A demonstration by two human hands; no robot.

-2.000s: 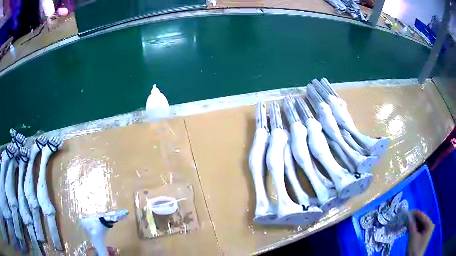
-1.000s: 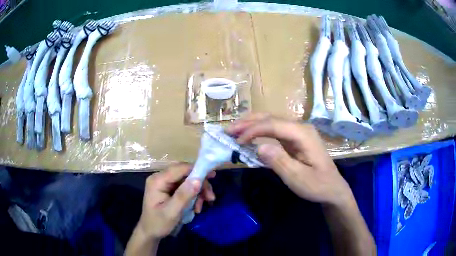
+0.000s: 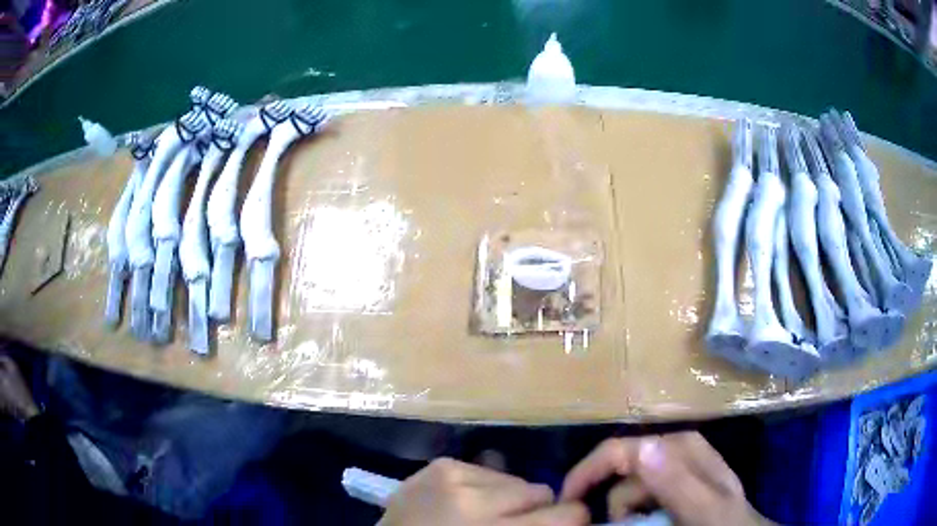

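Observation:
My left hand (image 3: 467, 495) is at the bottom edge, closed around a skeleton leg whose grey shank (image 3: 370, 485) sticks out to the left. My right hand (image 3: 668, 478) is beside it with fingertips curled over the same leg; a bit of pale surface shows under its fingers. The foot end is mostly hidden by the hands and the picture's edge. The white glue dish (image 3: 540, 268) sits on the square brown glue board (image 3: 493, 321) in the middle of the bench, beyond my hands.
Assembled legs (image 3: 260, 216) with black-striped toes lie at left. Unassembled legs (image 3: 765, 262) lie at right. A glue bottle (image 3: 553, 74) stands at the far edge, another white bottle (image 3: 98, 136) at far left. A blue bin (image 3: 851, 452) with foot pieces (image 3: 886, 462) is lower right.
Two seconds ago my right hand was in the blue bin; one second ago both hands held the leg before the board. They are now lower at the picture's edge, and the view has tilted up.

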